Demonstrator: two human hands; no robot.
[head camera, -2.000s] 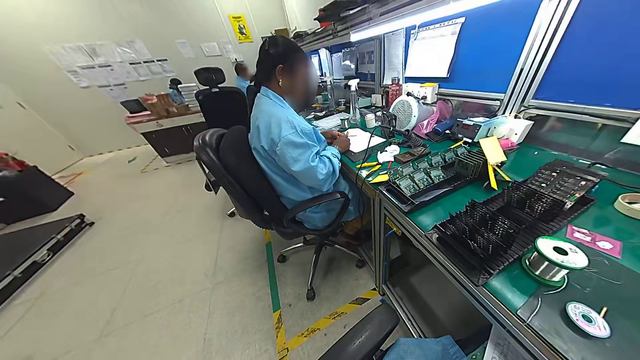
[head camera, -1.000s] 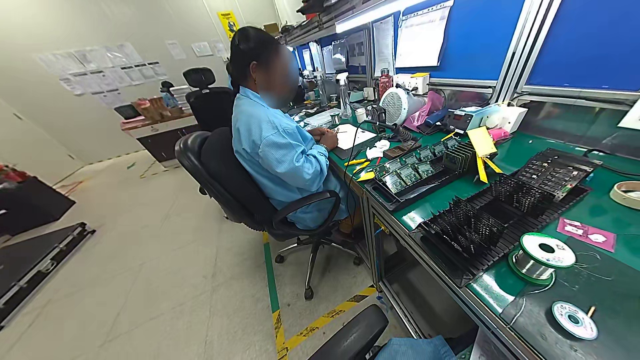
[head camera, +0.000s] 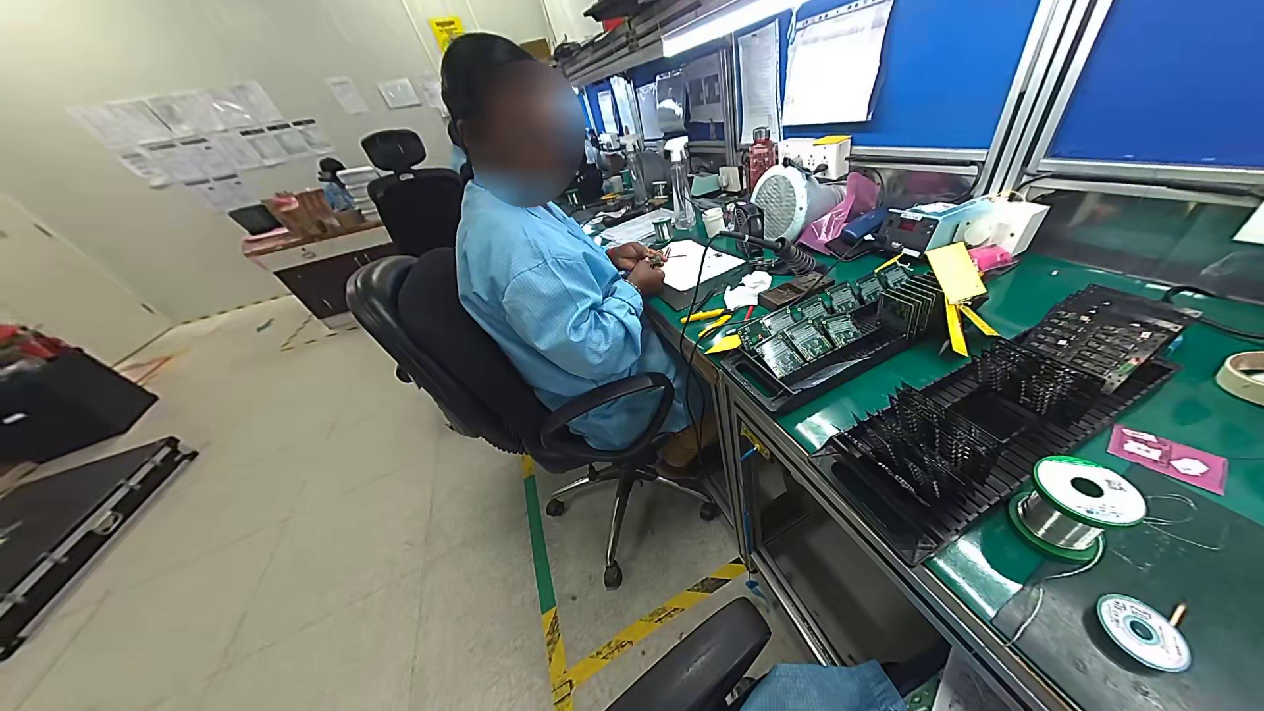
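Observation:
Neither my left hand nor my right hand shows; only a blue sleeve or piece of my clothing [head camera: 825, 688] is visible at the bottom edge. A spool of solder wire [head camera: 1062, 523] stands on the bench mat at the right, and a smaller reel [head camera: 1144, 632] lies nearer to me. Behind them a black slotted rack [head camera: 928, 474] holds dark boards, with a larger populated circuit board [head camera: 1111, 331] at its far end. Further left, a black tray [head camera: 780, 390] carries several green circuit boards [head camera: 810, 341]. A pink packet [head camera: 1167, 458] lies right of the rack.
A co-worker in a blue coat [head camera: 553, 306] sits on a black office chair [head camera: 434, 355] at the left, both hands around a small item. My chair's armrest [head camera: 701, 657] is near the bench edge. Beyond the trays are a soldering station [head camera: 918, 229], a spray bottle [head camera: 679, 183] and a roll of tape [head camera: 1242, 377].
The view has shifted slightly, and the co-worker's head has turned more toward the bench side. The spools and trays remain in place on the bench.

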